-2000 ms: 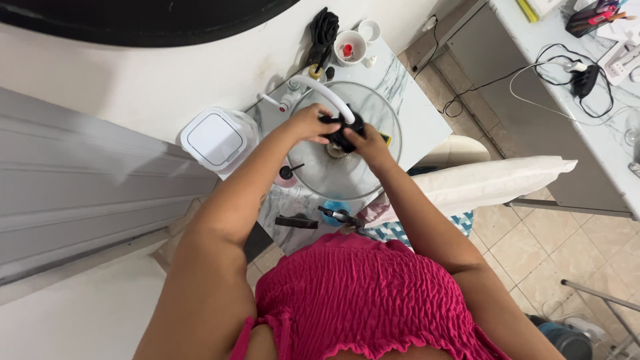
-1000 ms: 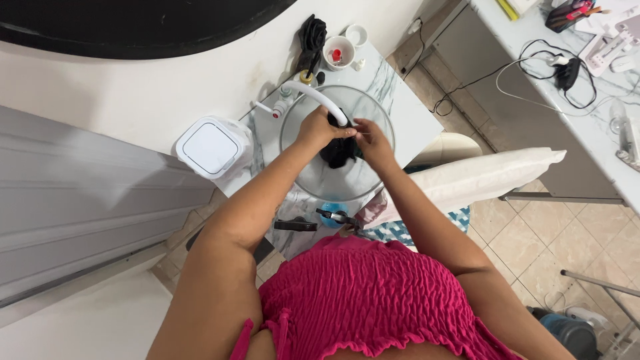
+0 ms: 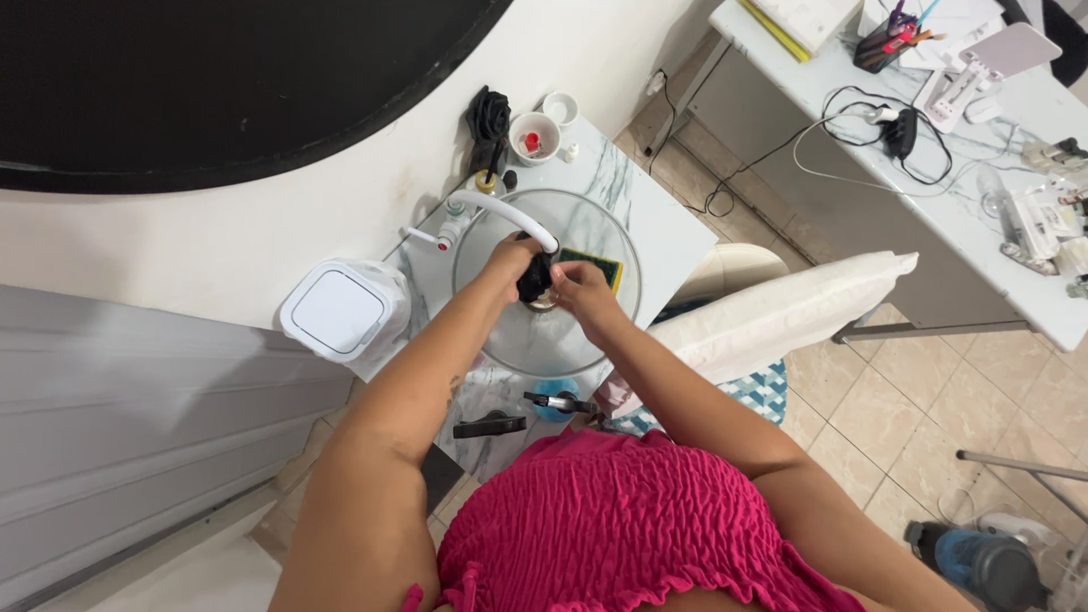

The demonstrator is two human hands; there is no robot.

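Note:
Both hands are over a round clear glass basin [image 3: 544, 353], below the curved white spout of a faucet [image 3: 510, 212]. My left hand [image 3: 510, 265] grips a dark cloth-like item [image 3: 534, 276], whose exact kind I cannot tell. My right hand [image 3: 580, 293] is at its right side with fingertips pinched close to it; whether they hold its edge is unclear. Beneath the hands the metal drain [image 3: 542, 304] partly shows. A green and yellow sponge [image 3: 605, 269] lies in the basin, right of my right hand.
A white lidded bin [image 3: 338, 308] stands left of the basin. Behind it are a black artificial rose [image 3: 489, 116], a white cup [image 3: 535, 138] and a small bottle [image 3: 571, 153]. A blue-topped dispenser [image 3: 557, 399] and a black object [image 3: 490, 424] sit at the near edge.
The hands stay over the basin with the dark item. My right hand has shifted a little down and away from the spout, and the sponge shows more than one second ago.

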